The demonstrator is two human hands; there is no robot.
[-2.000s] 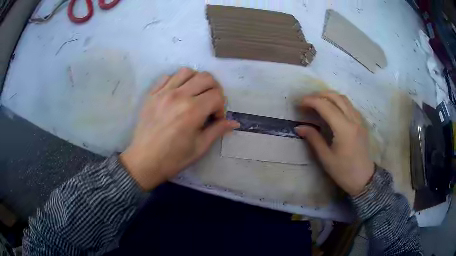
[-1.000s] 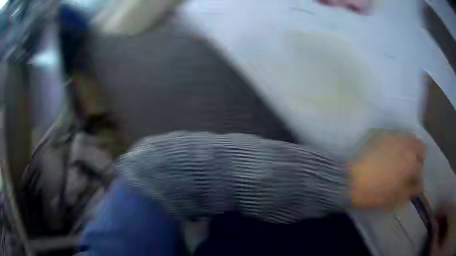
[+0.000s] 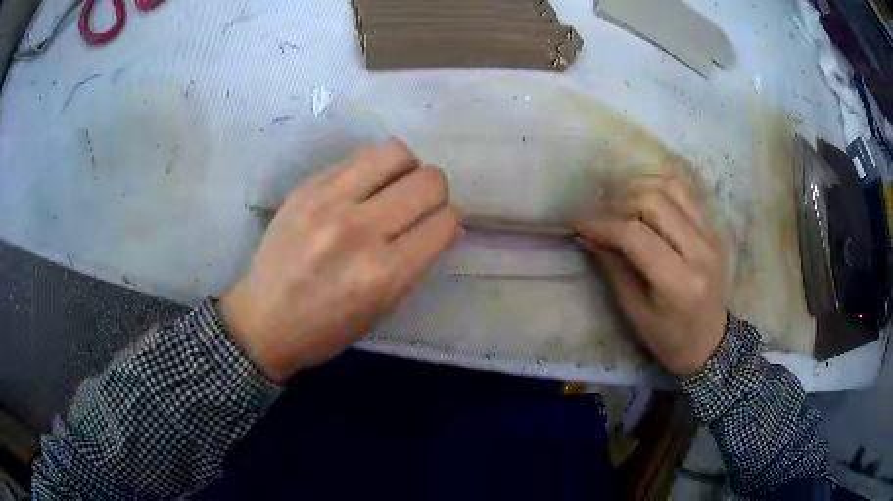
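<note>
A taupe fabric piece (image 3: 519,231) lies across the whitish cloth in front of me, with a narrow folded edge along it. My left hand (image 3: 345,245) pinches its left end between thumb and fingertips. My right hand (image 3: 658,250) pinches its right end, with the fingers slightly blurred. A paler strip of fabric shows just below the folded edge. The dark template is not clearly visible; I cannot tell if it is inside the fold.
A ridged stack of brown tabs (image 3: 455,34) is at top centre. Pale cut blanks (image 3: 668,31) lie at upper right. Red scissors (image 3: 102,22) are at upper left. The dark iron (image 3: 844,235) stands on its plate at the right edge.
The view swung left one second ago and is back over the work. Two seconds ago the dark template lay bare on the fabric; now a thin taupe edge shows between my hands.
</note>
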